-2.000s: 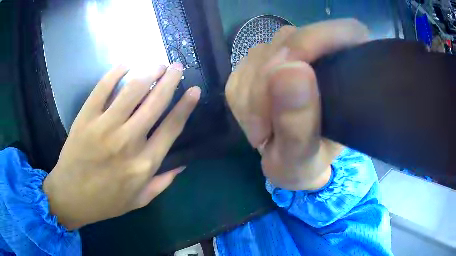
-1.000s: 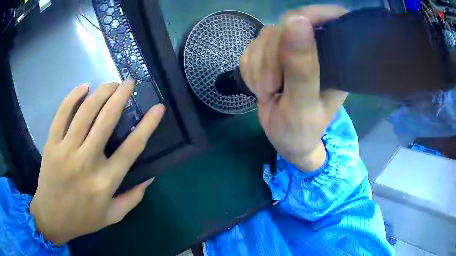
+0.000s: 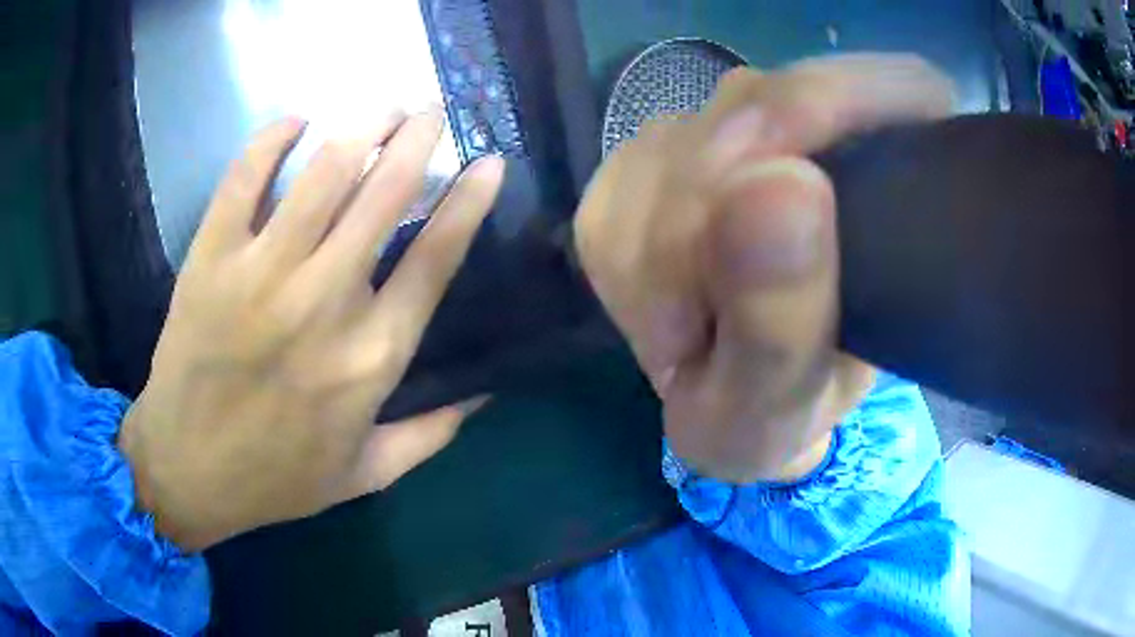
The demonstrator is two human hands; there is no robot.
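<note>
My left hand (image 3: 293, 330) lies spread, palm down, across the lower part of the device housing, its fingertips on the silver plate (image 3: 205, 118) and beside the honeycomb strip (image 3: 476, 81). It grips nothing. The plate shows strong glare. The black fixture tray (image 3: 548, 137) surrounds the housing. My right hand (image 3: 734, 249), blurred and near the camera, is closed around the electric screwdriver (image 3: 996, 274), a thick dark cylinder pointing right. The screwdriver's nose is hidden behind the hand. The round grey screw dish (image 3: 666, 93) lies behind my right hand, partly covered.
The dark green bench surface (image 3: 498, 523) curves along the front. A white box (image 3: 1058, 523) stands at the lower right. Cables and a blue item (image 3: 1058, 85) are at the upper right. A white label with a letter (image 3: 468, 620) shows at the bottom edge.
A second ago the screwdriver's nose was over the screw dish; now it is hidden and my right hand looks larger and lower. The housing and dish appear farther right in the view.
</note>
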